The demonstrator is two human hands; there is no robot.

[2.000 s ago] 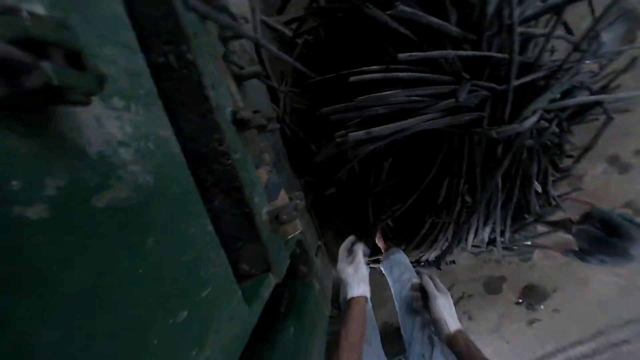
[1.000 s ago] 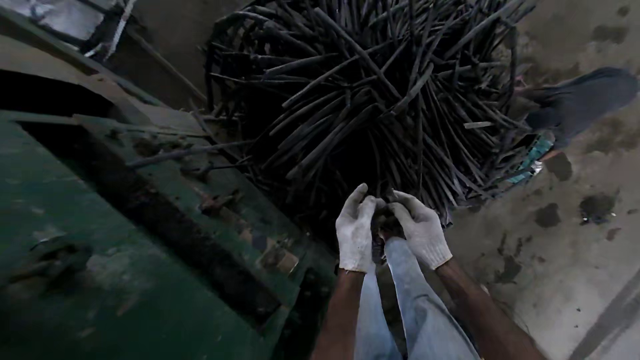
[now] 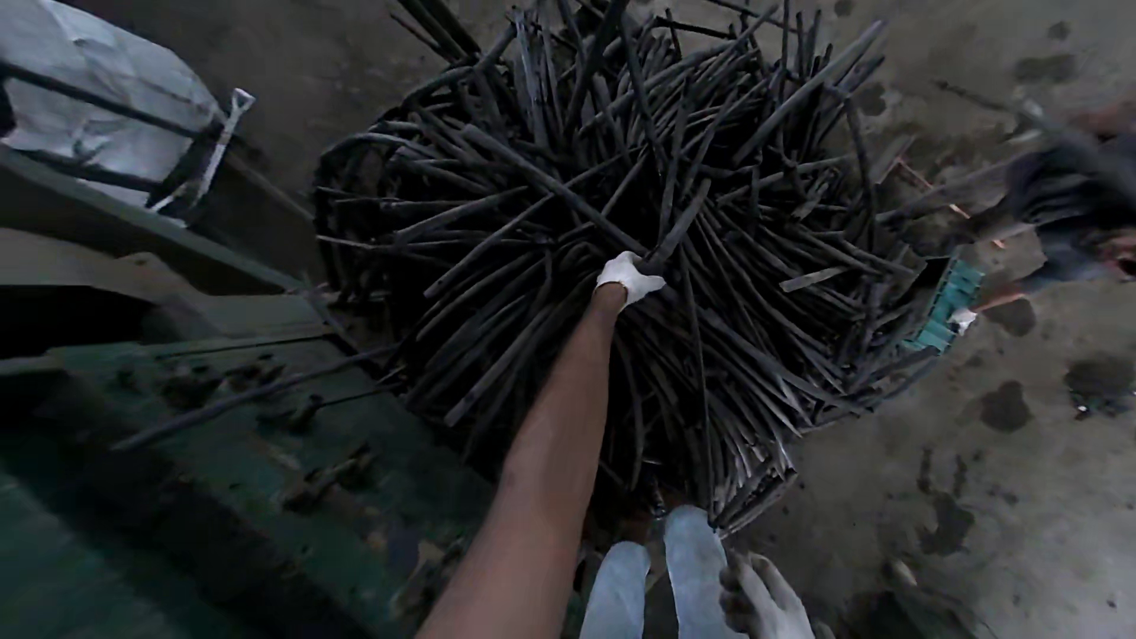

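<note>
A large heap of dark cable-like strips [image 3: 515, 355] lies in front of me, crossing at many angles. My left hand [image 3: 630, 277], in a white glove, reaches out over the heap's middle and touches the strips there; its fingers are partly hidden, so a hold cannot be made out. Near my right knee, at the bottom of the view, is my gloved right hand [image 3: 770, 596]. Its palm side is dark and blurred, and whether it holds anything does not show.
A green metal machine [image 3: 373, 479] stands close on the left, one long strip lying across it. Behind it is a whitish sack [image 3: 106, 98]. On the right, a co-worker [image 3: 1065, 195] is beside a teal crate [image 3: 950, 306] on the stained concrete floor [image 3: 1047, 497].
My hands were together near my knees; the left has moved forward onto the heap, while the right is beside my right knee. The view has shifted, showing more of the heap and the co-worker.
</note>
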